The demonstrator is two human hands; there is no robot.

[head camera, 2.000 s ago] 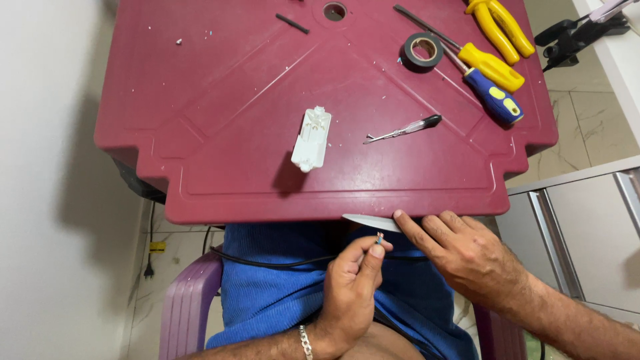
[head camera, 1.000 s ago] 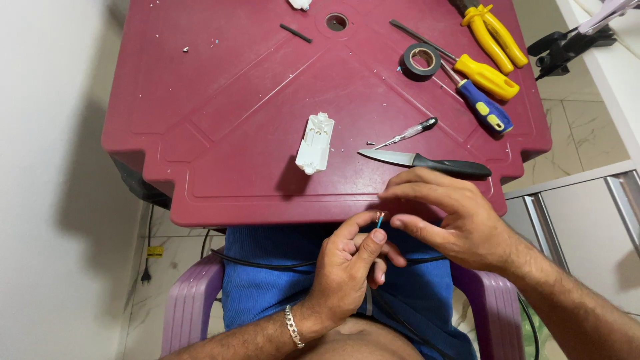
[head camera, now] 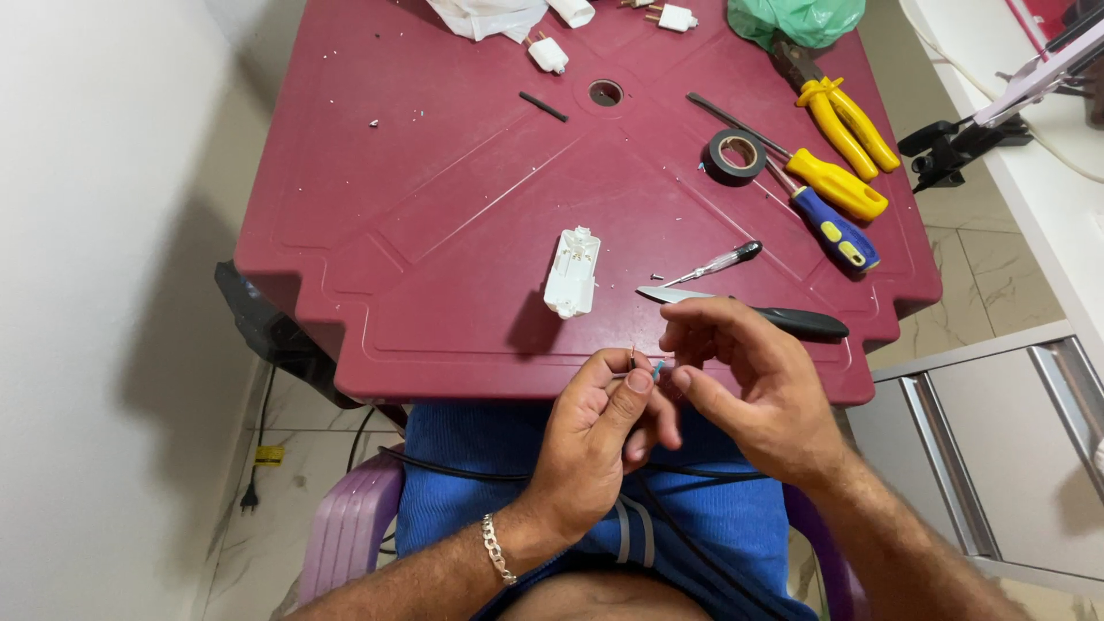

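Note:
Between its thumb and fingers, my left hand grips the end of a black electrical cable, just off the table's front edge. A blue wire and a dark wire with a bared copper tip stick out of the grip. My right hand is beside them, fingers apart, holding nothing. Behind it lies a knife with a black handle, partly hidden by the fingers. An open white plastic housing with metal contacts rests on the table, near a small tester screwdriver and a tiny screw.
On the red plastic table are yellow pliers, a yellow screwdriver, a blue screwdriver and black tape. White plugs, a white bag and a green bag lie at the back.
Two seconds ago my right hand held the knife at the wires; the knife now lies on the table and that hand is open. The wires in my left hand now stand apart.

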